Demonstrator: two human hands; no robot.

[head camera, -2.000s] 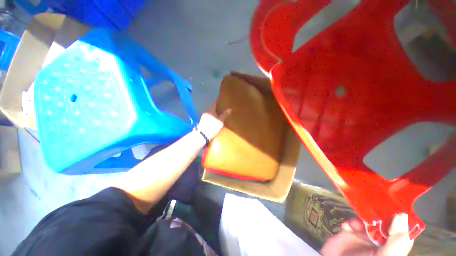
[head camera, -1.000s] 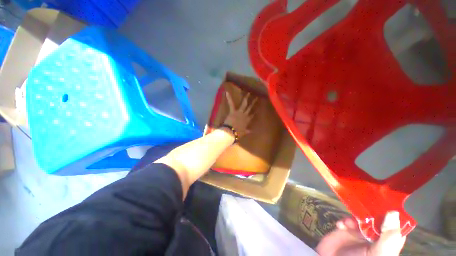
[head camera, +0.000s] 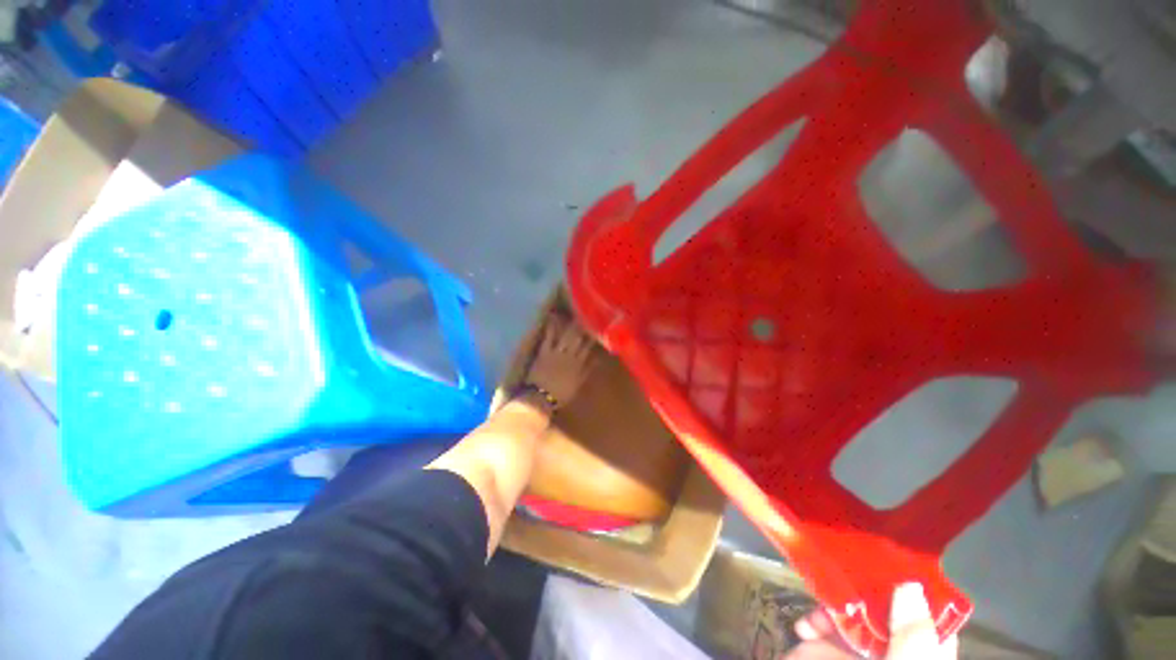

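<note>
A red plastic stool [head camera: 722, 387] is tipped over, its underside and legs towards me, at the right. My right hand [head camera: 883, 632] grips the end of one leg at the bottom edge, partly cut off. A tan-orange seat pad [head camera: 600, 471] with a red edge lies in an open cardboard carton [head camera: 677, 561]. My left hand [head camera: 564, 365] lies on the pad near the carton's far end, fingers spread, in shadow. The stool covers the carton's right side.
A blue plastic stool [head camera: 181, 348] stands at the left beside a carton [head camera: 78, 161] with white contents. A dark blue crate [head camera: 303, 65] is at the upper left. A printed carton [head camera: 748, 606] and a white sheet or board [head camera: 600, 625] lie near the bottom. A cardboard piece [head camera: 1079, 471] lies right.
The red stool has moved left and now overlaps the carton more. My left hand has moved towards the carton's far left end. The view has shifted, showing more of the blue crate.
</note>
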